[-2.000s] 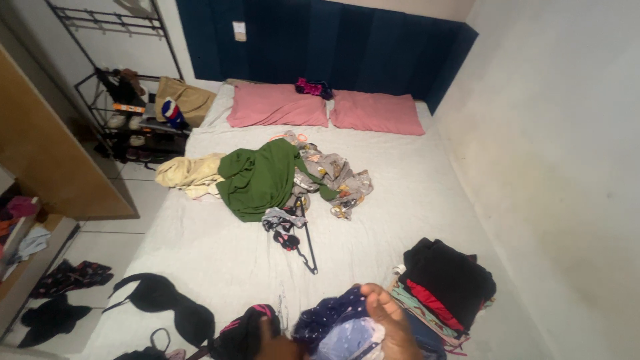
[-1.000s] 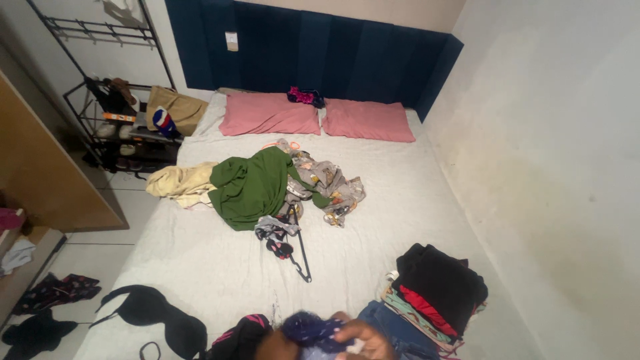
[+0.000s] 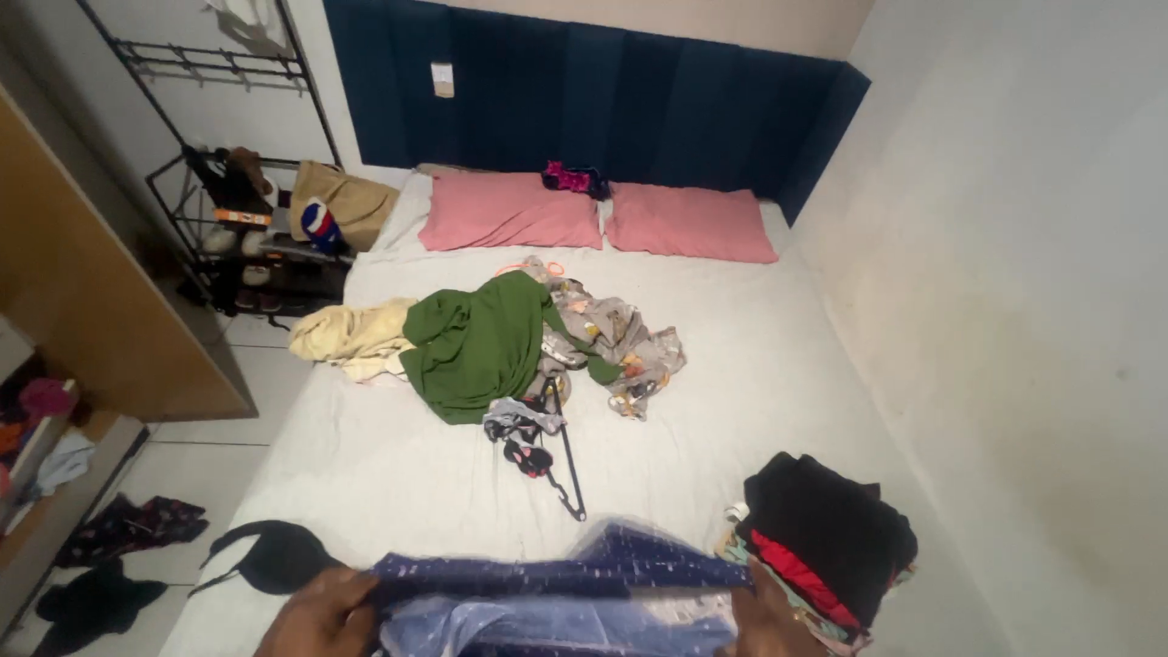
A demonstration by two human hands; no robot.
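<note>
A navy garment with small white specks and a lighter blue inner side [image 3: 557, 579] is stretched between my two hands at the bottom of the view. My left hand [image 3: 324, 613] grips its left edge, beside a black bra [image 3: 283, 557] on the bed. My right hand [image 3: 771, 616] grips its right edge, just left of a stack of folded clothes [image 3: 821, 529] with black and red pieces. Farther up the bed lie a green garment [image 3: 479, 347], a crumpled grey patterned cloth [image 3: 620, 333], a cream cloth [image 3: 351, 338] and a black hanger [image 3: 568, 456] beside small patterned garments [image 3: 525, 433].
Two pink pillows [image 3: 511, 212] lie by the dark blue headboard [image 3: 584, 100]. A metal rack [image 3: 306, 91] with shoes stands at the left, near a wooden panel [image 3: 100, 274] and an open drawer [image 3: 41, 438]. Dark clothes [image 3: 137, 529] lie on the floor. A wall [image 3: 1004, 319] borders the bed's right side.
My hands have moved apart, and the navy garment, bunched between them one second ago, is now spread wide.
</note>
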